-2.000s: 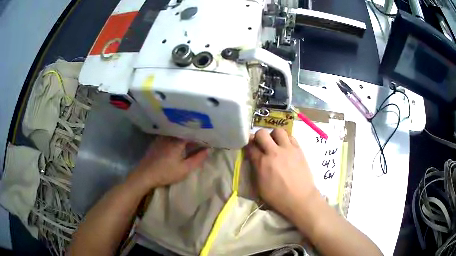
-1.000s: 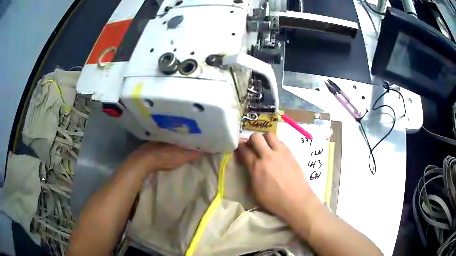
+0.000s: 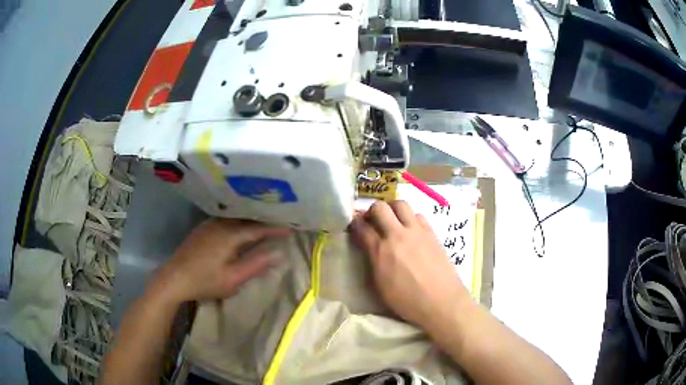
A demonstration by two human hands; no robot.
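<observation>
A beige-khaki garment with a yellow seam tape running down it lies in front of the white sewing machine head. My left hand lies flat on the cloth at the left, fingers spread, its upper fingertips near the head's lower edge. My right hand presses the cloth's upper edge with bent fingers, just below the yellow-brown clamp frame. Whether it pinches the cloth is hard to tell. The needle area is partly hidden by the head.
The template board with handwriting lies at the right, a pink-red stick above it. Pink-handled snips with a black cord are beyond. A control panel is upper right. Beige straps lie at left and right.
My left hand has drawn back from the head's lower edge and shows more, fingers spread. My right hand stays by the clamp frame. The whole view has shifted, with machine and board further left.
</observation>
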